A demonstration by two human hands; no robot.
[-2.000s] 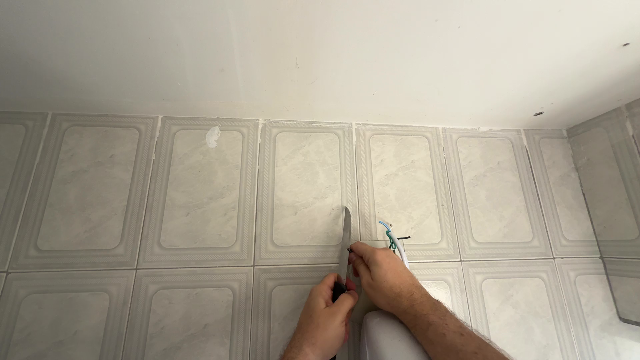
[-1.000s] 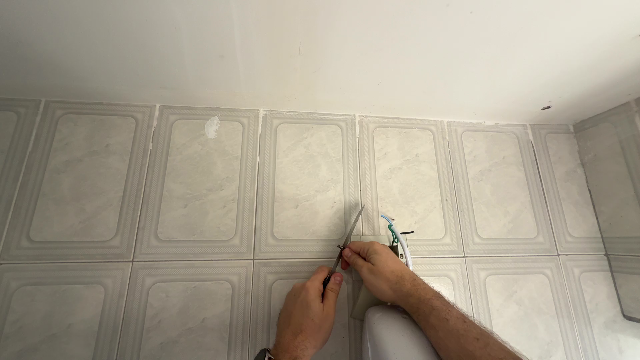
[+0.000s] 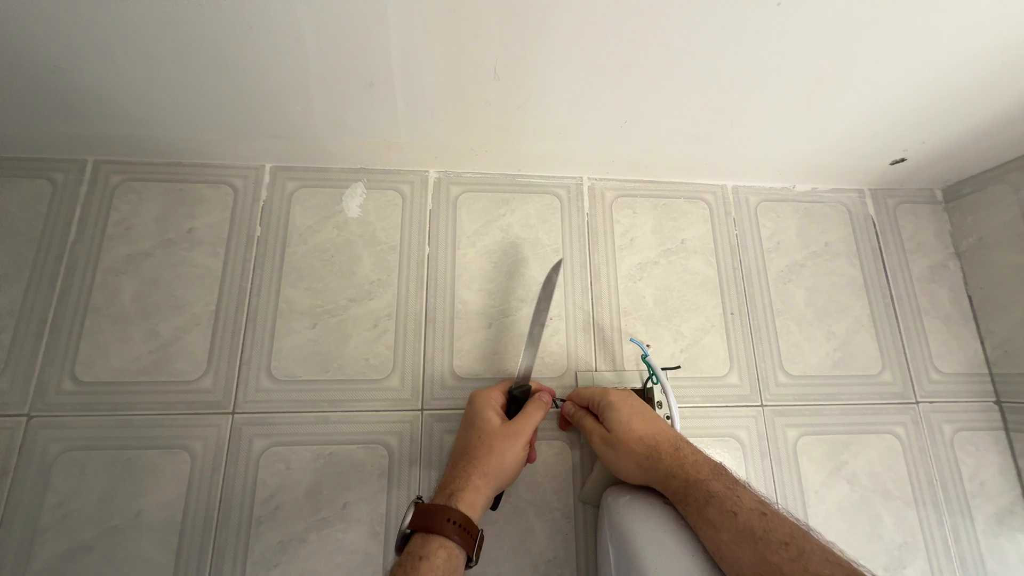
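Observation:
My left hand [image 3: 500, 428], with a watch on its wrist, is closed round the black handle of a knife [image 3: 542, 320], whose long steel blade points up. Its thumb and finger also pinch the end of a thin dark wire [image 3: 559, 402]. Close on its right, my right hand [image 3: 620, 424] grips the same wire between thumb and finger. Behind the right hand is an open electrical wall box [image 3: 660, 400], partly hidden. A white cable [image 3: 670, 392] with a blue end, a green wire [image 3: 650, 369] and a black wire end [image 3: 672, 368] stick out there.
A white rounded plastic housing [image 3: 644, 532] is below my right hand, partly behind the forearm. Grey marbled wall tiles [image 3: 336, 280] meet a white painted surface [image 3: 480, 80] above. A tiled corner [image 3: 988, 264] stands at the right.
My left hand and the knife have moved away from the tiles' joint, and the blade has left the right hand's fingertips. The watch has come into full view.

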